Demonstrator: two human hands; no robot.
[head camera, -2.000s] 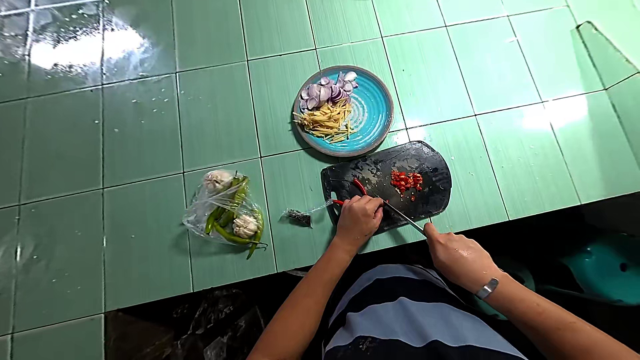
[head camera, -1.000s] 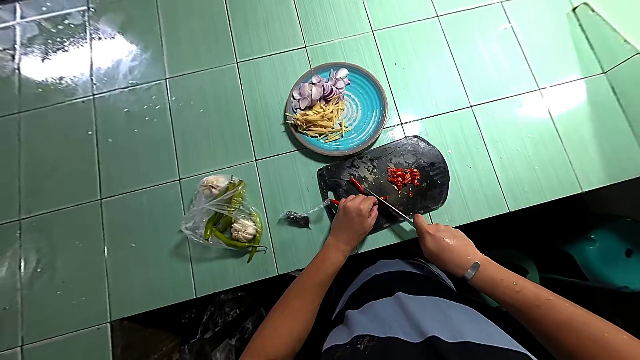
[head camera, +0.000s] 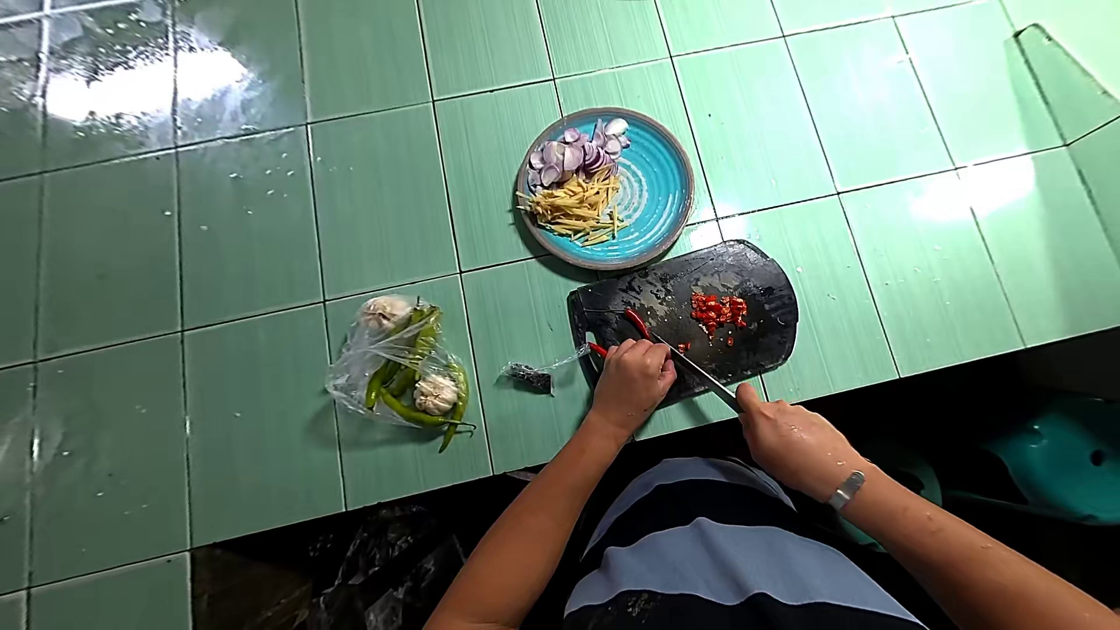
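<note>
My right hand grips the handle of a knife, its blade reaching to the fingertips of my left hand. That left hand presses a red chili pepper on the black cutting board; most of the chili is hidden under the fingers. Another red chili lies just above the hand. Chopped red chili forms a pile on the board's right part. Behind the board, a blue plate holds sliced shallots and yellowish strips, possibly ginger.
Left of the board, a clear plastic bag holds garlic bulbs and green chili peppers. A small packet with dark contents lies between bag and board. The green tiled counter ends at an edge near my body.
</note>
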